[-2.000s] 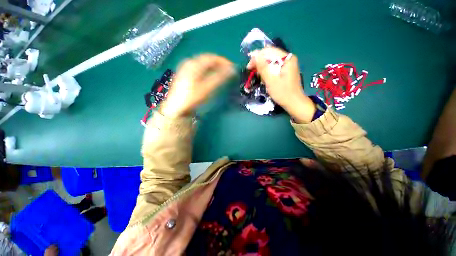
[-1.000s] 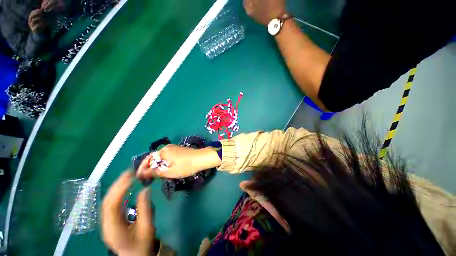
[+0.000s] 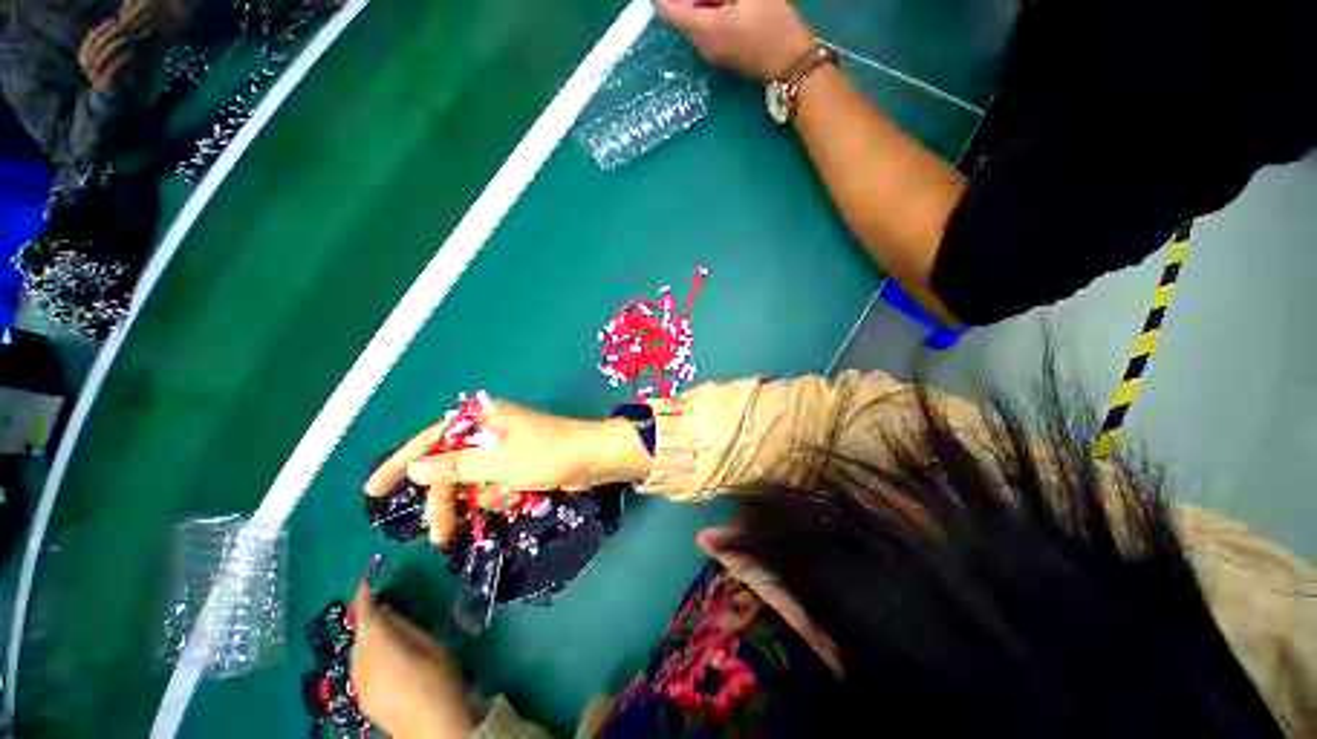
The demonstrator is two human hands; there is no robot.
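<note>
My right hand [image 3: 506, 451], with a dark wristband, is over a pile of black circuit boards [image 3: 556, 546] and holds a few short red cables [image 3: 465, 423] with white plugs. Its fingers are spread over the boards, and one red cable hangs below the hand. My left hand [image 3: 402, 667] is at the lower left, beside a smaller group of black boards with red cables [image 3: 329, 690]. Its fingertips are partly hidden, so its grip is unclear. A loose pile of red cables [image 3: 644, 344] lies above my right forearm.
A clear ridged tray [image 3: 224, 595] lies across the white strip [image 3: 419, 296] at left; another clear tray [image 3: 646, 121] is at the top. Another person's forearm [image 3: 874, 181] with a watch reaches in at top right. More people's hands [image 3: 123, 51] are at top left.
The view has swung round since the first frame. Since the second, my left hand has moved down from my right hand to the lower-left boards; my right fingers have spread over the pile.
</note>
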